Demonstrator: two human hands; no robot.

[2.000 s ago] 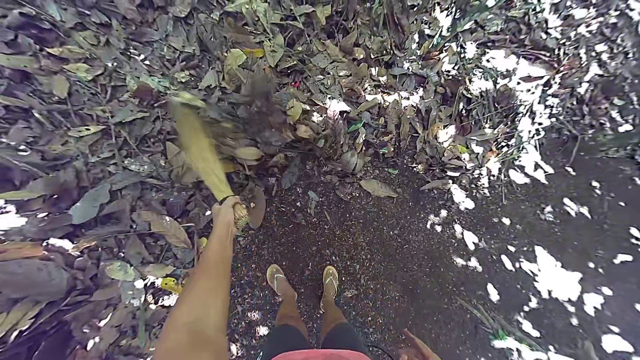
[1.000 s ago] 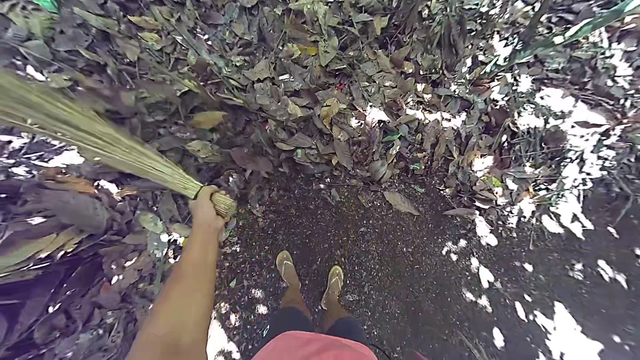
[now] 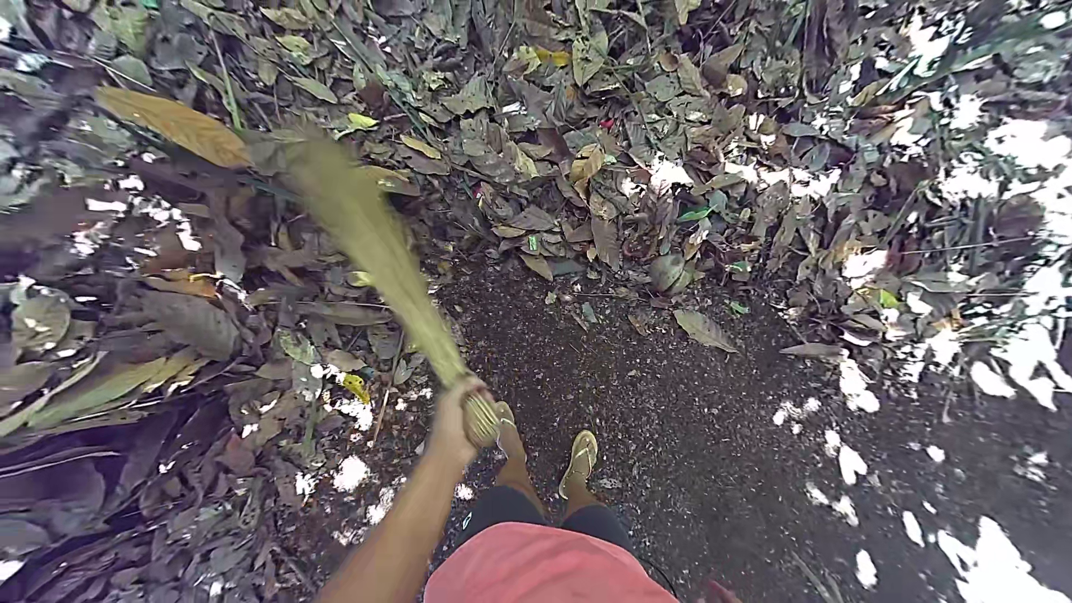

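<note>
My left hand (image 3: 456, 423), low and just left of centre, is closed around the bound end of a stick broom (image 3: 394, 268) of thin pale yellow-green ribs. The broom slants up and left, its far end blurred over dry fallen leaves (image 3: 519, 167). A sliver of my right hand (image 3: 718, 593) shows at the bottom edge, right of my pink shirt; its fingers cannot be made out. Dark bare soil (image 3: 653, 385) lies right of the broom's grip.
My feet stand on the soil in flip-flops (image 3: 579, 461). A round husk-like object (image 3: 668, 273) sits at the edge of the leaf litter. Large curled leaves (image 3: 109, 385) and a big brown leaf (image 3: 180, 126) lie to the left. Bright sun patches dapple the right side.
The broom has swung from pointing far left to pointing up and left, and my left hand has moved right, nearer my feet.
</note>
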